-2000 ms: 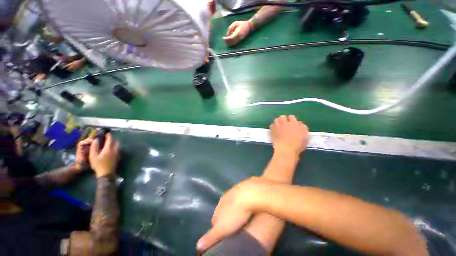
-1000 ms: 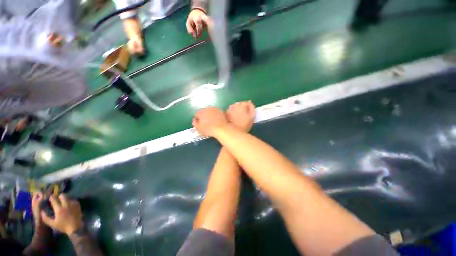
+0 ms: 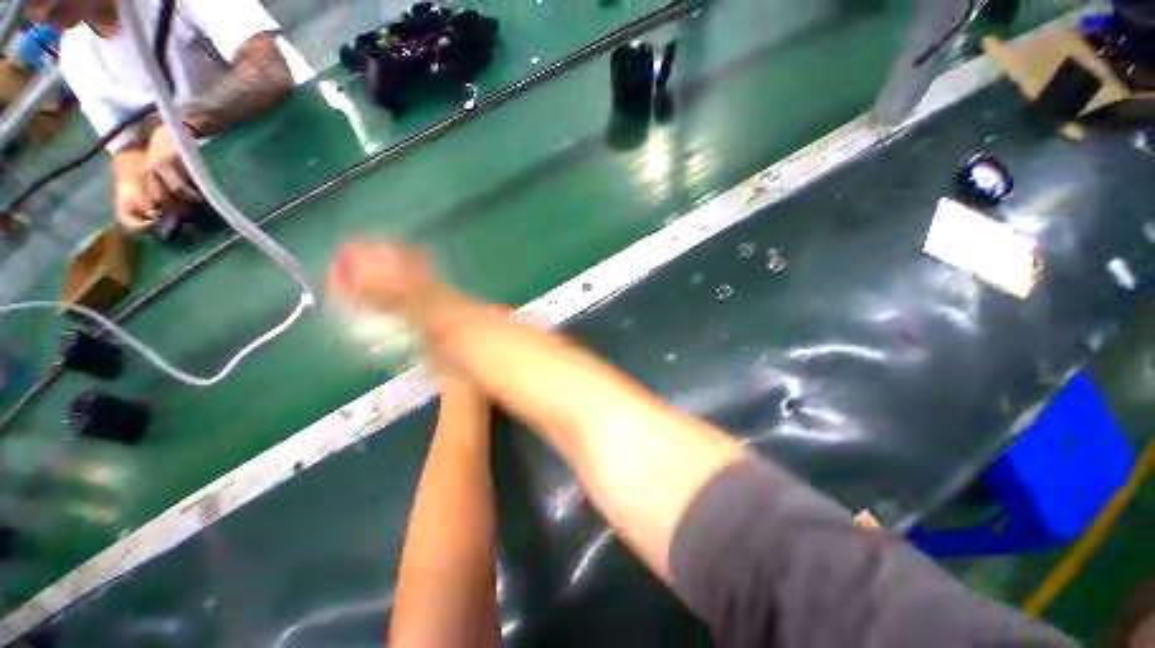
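Note:
My right hand point(image 3: 380, 276) is blurred above the green belt point(image 3: 532, 209), past the white rail point(image 3: 659, 251); its fingers cannot be made out. My left forearm rises from the bottom, and my left hand point(image 3: 497, 317) is mostly hidden behind my right forearm at the rail. No held object shows in either hand. A black cylinder point(image 3: 108, 415) lies on the belt at left, with another black part point(image 3: 91, 352) just behind it. One more black cylinder point(image 3: 640, 76) stands farther up the belt.
A white cable point(image 3: 234, 367) hangs onto the belt at left. A person in white point(image 3: 203, 76) works across it, near black parts point(image 3: 418, 53). At right are white paper point(image 3: 982, 247), a round black part point(image 3: 985, 180), a carton point(image 3: 1045, 76) and a blue bin point(image 3: 1064, 462).
The view has swung right, bringing in the paper and blue bin. My right hand has moved from my left arm to beside my left hand, then out past the rail over the belt.

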